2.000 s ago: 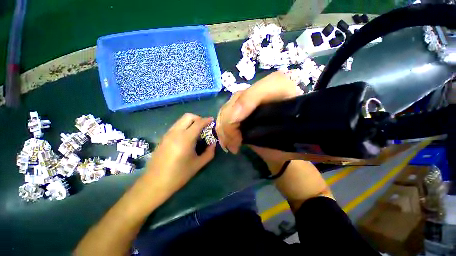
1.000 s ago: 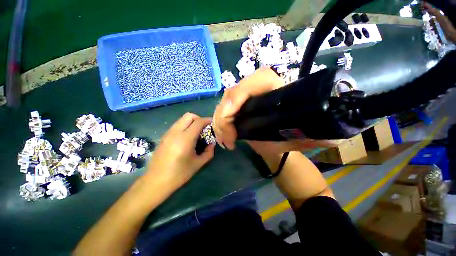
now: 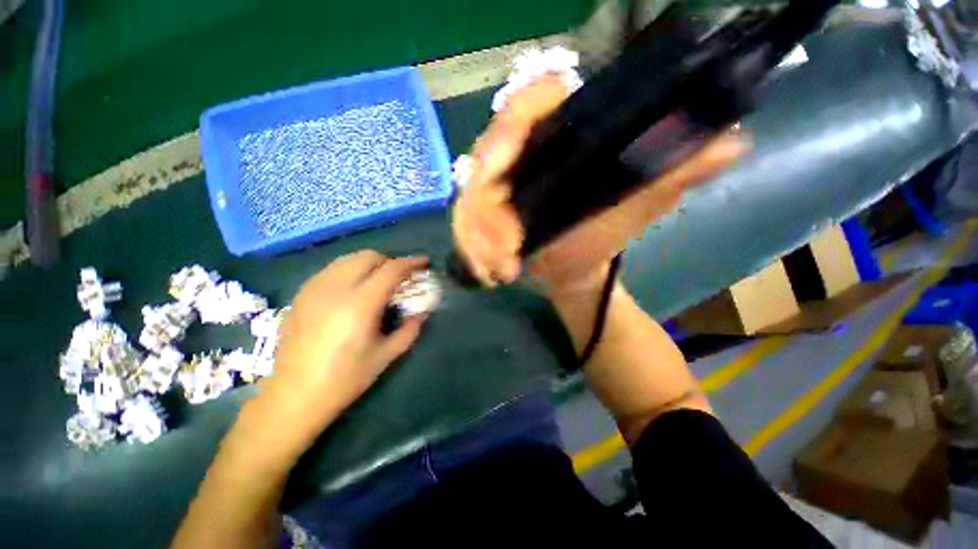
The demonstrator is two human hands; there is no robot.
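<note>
My left hand (image 3: 338, 327) holds a small white insert (image 3: 418, 292) between thumb and fingertips, low over the dark green bench. My right hand (image 3: 568, 231) grips a thick black electric screwdriver (image 3: 611, 129), blurred and tilted up to the right. Its dark nose (image 3: 463, 270) is a little right of the insert, apart from it. A blue tray (image 3: 217, 204) of tiny silver screws (image 3: 332, 166) stands beyond my hands. A pile of white inserts (image 3: 129, 365) lies at the left.
More white inserts (image 3: 536, 70) lie behind my right hand, partly hidden. A green belt (image 3: 139, 64) runs behind the bench edge. Cartons (image 3: 874, 461) and yellow floor lines (image 3: 740, 391) are at the lower right. A grey post (image 3: 43, 139) stands at the far left.
The screwdriver has swung up at its rear, and its nose has come away from the insert. My left hand has moved slightly left with the insert. The view has shifted a little.
</note>
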